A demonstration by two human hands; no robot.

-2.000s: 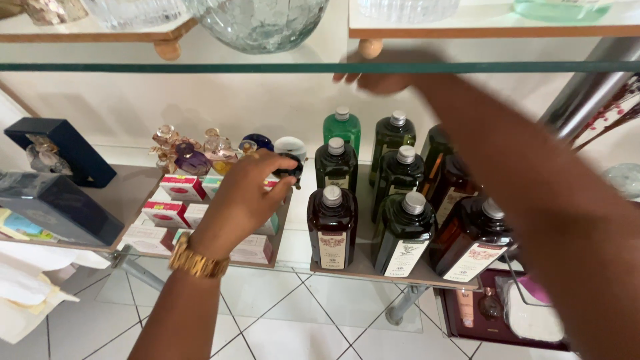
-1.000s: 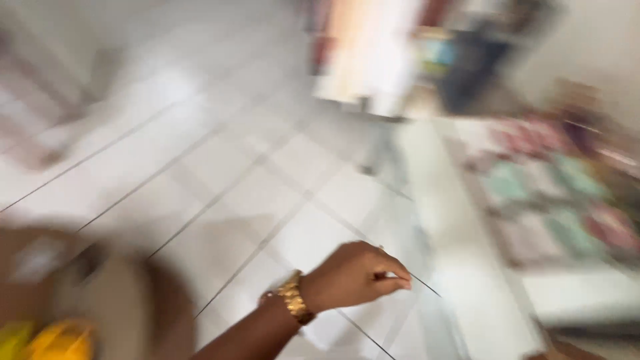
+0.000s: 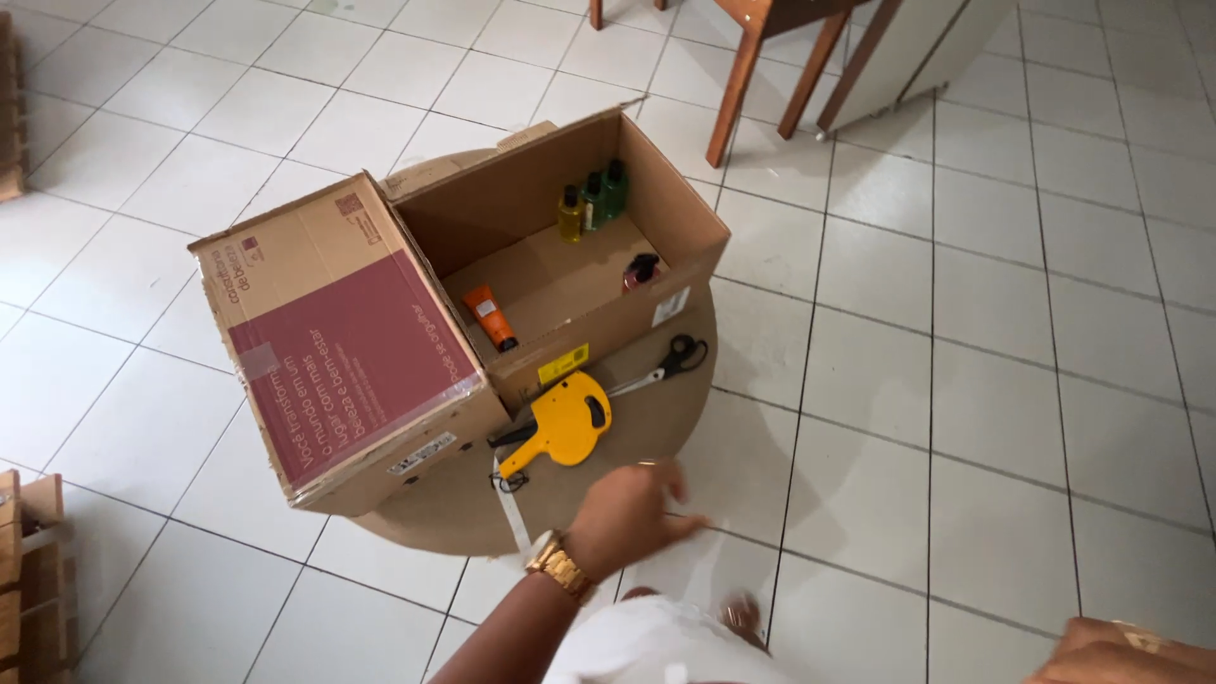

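Note:
My left hand, with a gold watch on its wrist, hangs empty with fingers apart near a round table's edge. Only part of my right hand shows at the lower right corner; its fingers are cut off. A yellow price labeller lies on the round brown tabletop, beside black-handled scissors. Behind them an open cardboard box holds an orange tube, a yellow bottle, green bottles and a dark-capped reddish bottle.
A closed cardboard box with printing stands left of the open one, on the same tabletop. Wooden chair legs and a white panel stand behind. Wooden furniture is at the left edge, on white floor tiles.
The view has swung from the shelf of bottles to the boxes on the round table. My left hand, at the shelf holding a small dark object two seconds ago, is now empty.

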